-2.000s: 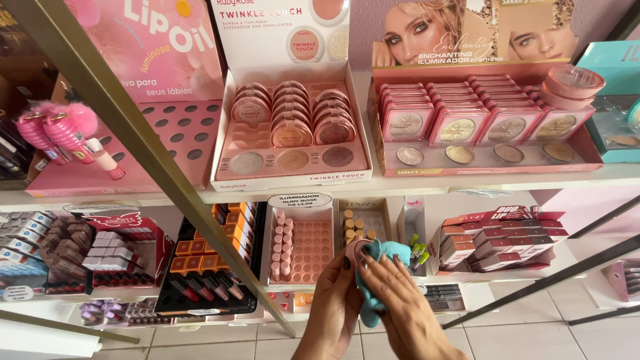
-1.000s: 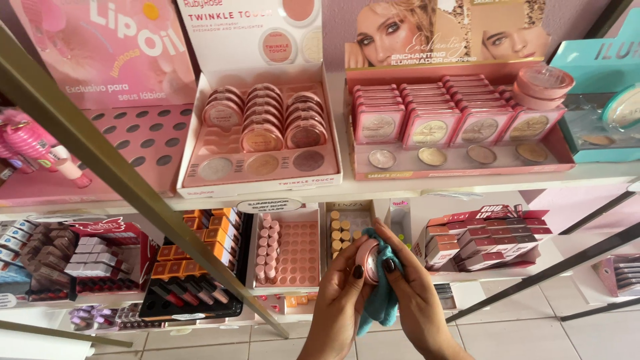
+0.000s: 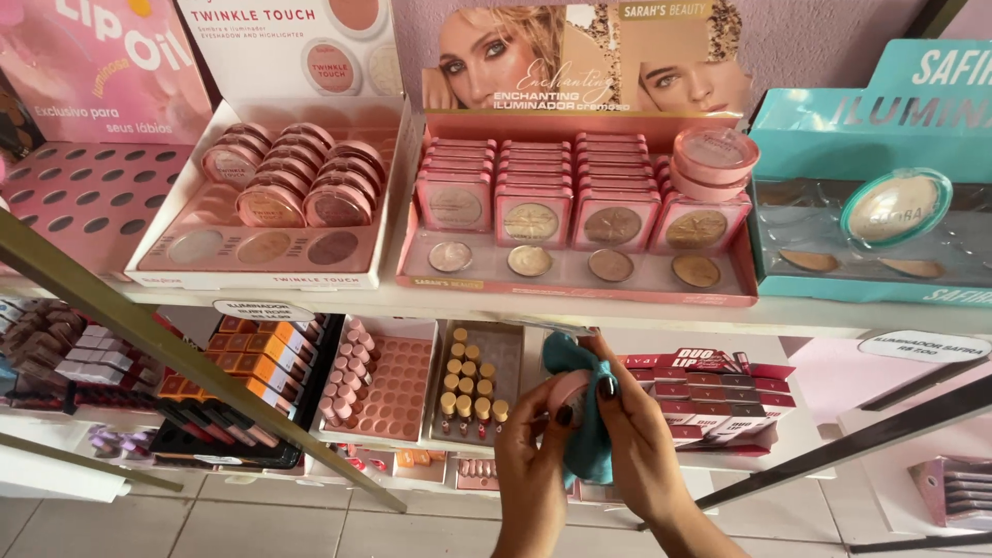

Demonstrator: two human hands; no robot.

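Note:
My left hand (image 3: pixel 535 449) is closed around a round pink makeup compact (image 3: pixel 570 390), low in the middle of the view. Against the compact's right side, my right hand (image 3: pixel 637 434) grips a teal cloth (image 3: pixel 589 442) that hangs down between the two hands. Dark polish shows on the nails. Above the hands, on the upper shelf, a pink display box (image 3: pixel 577 291) holds rows of square compacts, with two round pink compacts (image 3: pixel 713 159) stacked at its right end. A white display box (image 3: pixel 256 277) of similar round compacts stands left of it.
The white upper shelf's edge (image 3: pixel 790 316) runs just above my hands. A teal display box (image 3: pixel 876 287) stands at its right. Below are a box of gold-capped tubes (image 3: pixel 465 380), a pink tray (image 3: pixel 395 380) and lip product boxes (image 3: pixel 713 403). Metal shelf posts (image 3: pixel 155 341) slant across both sides.
The compact and cloth have turned between my hands; the right hand, spread over the cloth two seconds ago, now pinches it at the compact's side. The view has moved closer to the shelf.

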